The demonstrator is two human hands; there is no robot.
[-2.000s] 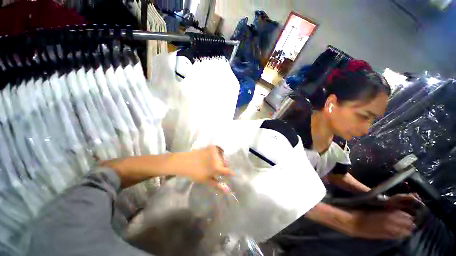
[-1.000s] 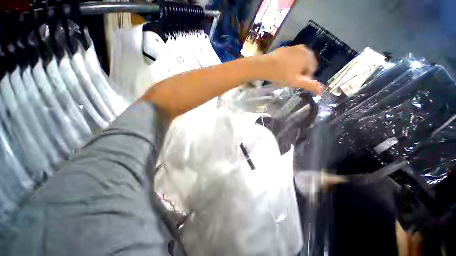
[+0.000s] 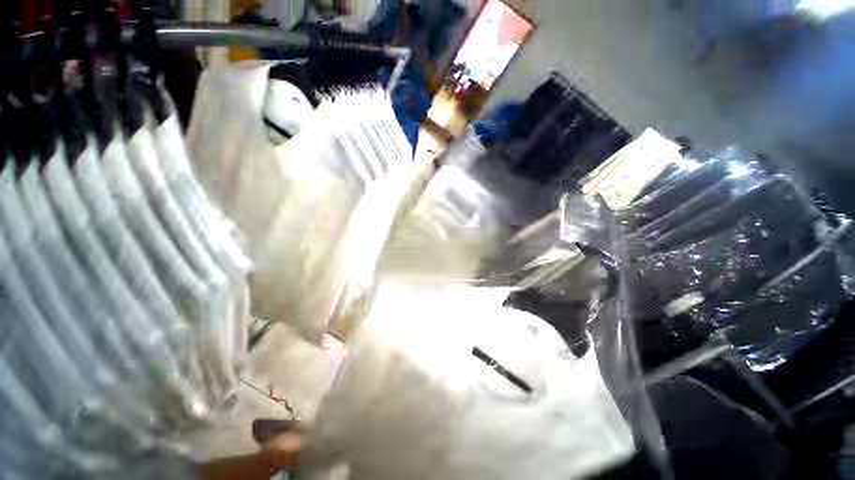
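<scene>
A white garment (image 3: 450, 394) is in front of me at the bottom centre, with a short black strip (image 3: 502, 369) near its neck. Part of it looks greyish and blurred; I cannot tell whether film covers it. Clear plastic film (image 3: 623, 328) shows as shiny streaks along its right side. My left hand (image 3: 279, 448) is low at the bottom edge, left of the garment, blurred and partly cut off. Whether it grips anything cannot be told. My right hand is not in view.
Glossy white garments (image 3: 122, 253) hang in a close row at left. A metal rail (image 3: 234, 37) crosses the top left. More white garments (image 3: 361, 141) hang at its far end. Dark garments under shiny plastic (image 3: 741, 253) are at right. Pale folded pieces (image 3: 630, 169) lie above them.
My left hand has gone from stretched out above the garment to low at bottom left. The garment sits lower and more to the right. The person at right two seconds ago is out of view.
</scene>
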